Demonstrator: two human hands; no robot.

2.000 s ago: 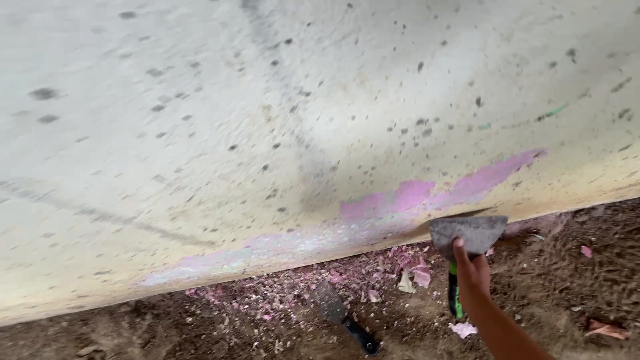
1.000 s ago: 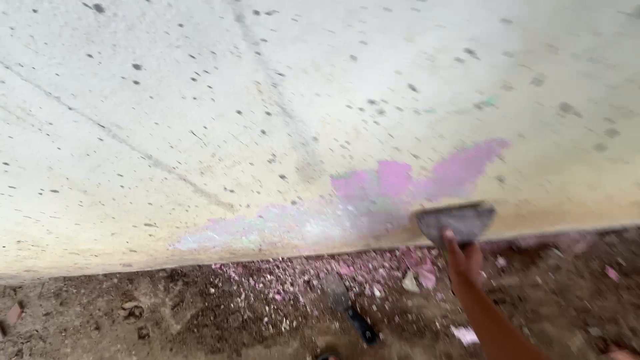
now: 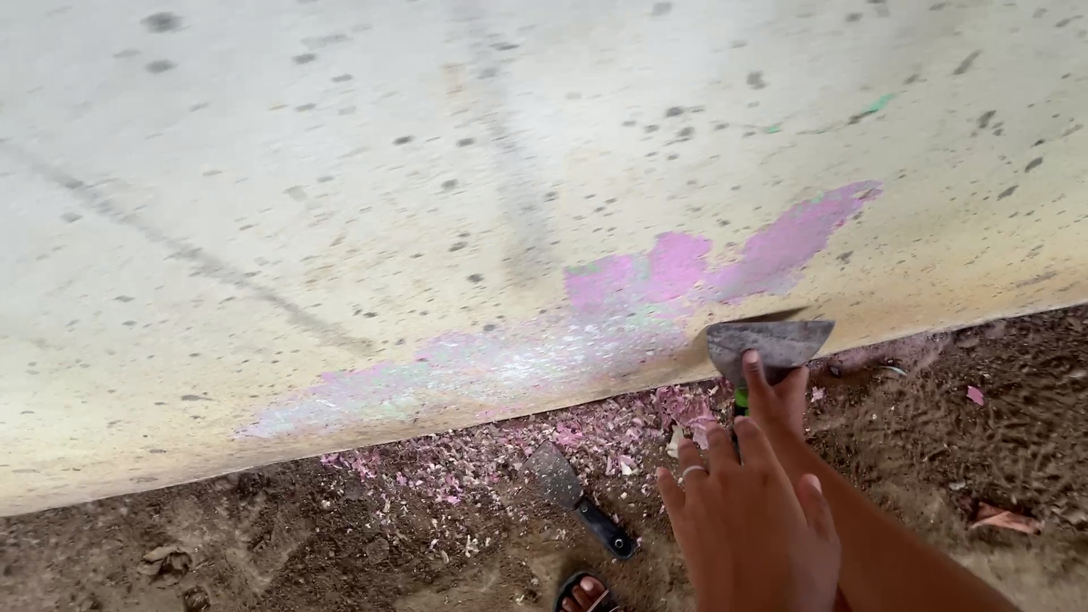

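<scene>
My right hand [image 3: 775, 395] grips a wide-bladed scraper [image 3: 769, 344] with a black and green handle, thumb against the metal. Its blade edge is at the lower part of the painted wall [image 3: 408, 212], just below a bare pink and pale patch [image 3: 637, 276]. My left hand [image 3: 748, 518], with a ring on one finger, has its fingers spread and nothing in it; it is beside the scraper's handle and overlaps my right forearm in view. A second putty knife [image 3: 582, 501] with a black handle lies on the dirt among the flakes.
Pink and white paint flakes [image 3: 459, 467] are strewn on the soil along the wall's base. A sandaled foot [image 3: 586, 592] shows at the bottom edge. A reddish-brown scrap [image 3: 1005, 518] lies at the right. Small green marks [image 3: 880, 104] show higher on the wall.
My left hand has come into view beside the scraper's handle. My right hand still holds the scraper low at the wall.
</scene>
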